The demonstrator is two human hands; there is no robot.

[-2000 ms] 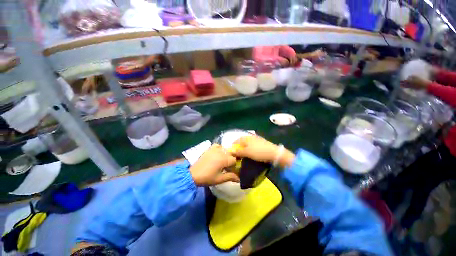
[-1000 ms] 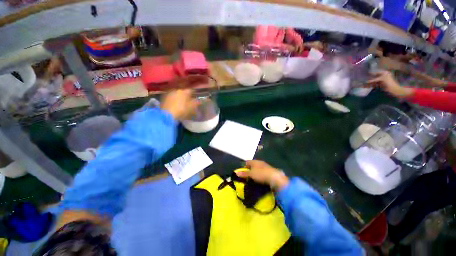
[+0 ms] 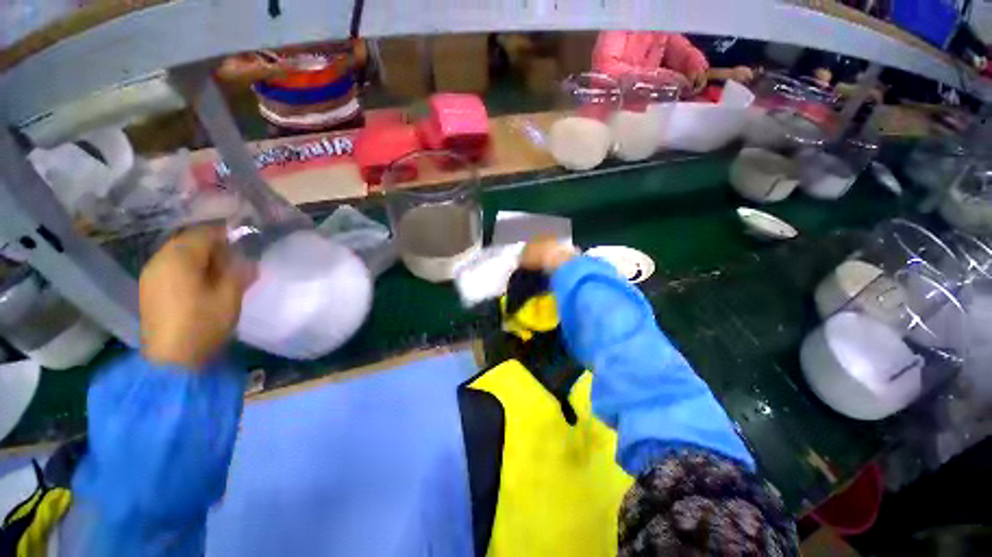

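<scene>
My left hand (image 3: 196, 299), blurred, grips the rim side of a tilted jar body (image 3: 305, 294) whose white base faces right. My right hand (image 3: 546, 257) reaches over the green bench and holds a bunched yellow and black cloth (image 3: 531, 310). A blurred white paper slip (image 3: 490, 274) shows at its fingers; whether it is pinched is unclear. Another clear jar with a white base (image 3: 437, 234) stands upright between my hands. The yellow pad with black edging (image 3: 544, 452) lies on the near side, beside the light blue board (image 3: 348, 457).
A white sheet (image 3: 531, 227) and a shallow white fitting (image 3: 622, 263) lie behind my right hand. Several jars (image 3: 865, 364) stand at the right. A slanted metal post (image 3: 65, 234) is at the left, under a shelf (image 3: 490, 24). A person in pink (image 3: 653, 57) is across the bench.
My left hand has moved left from the upright jar to the tilted one. My right hand has moved from the pad with the cloth to the paper slip, which is now lifted or shifted.
</scene>
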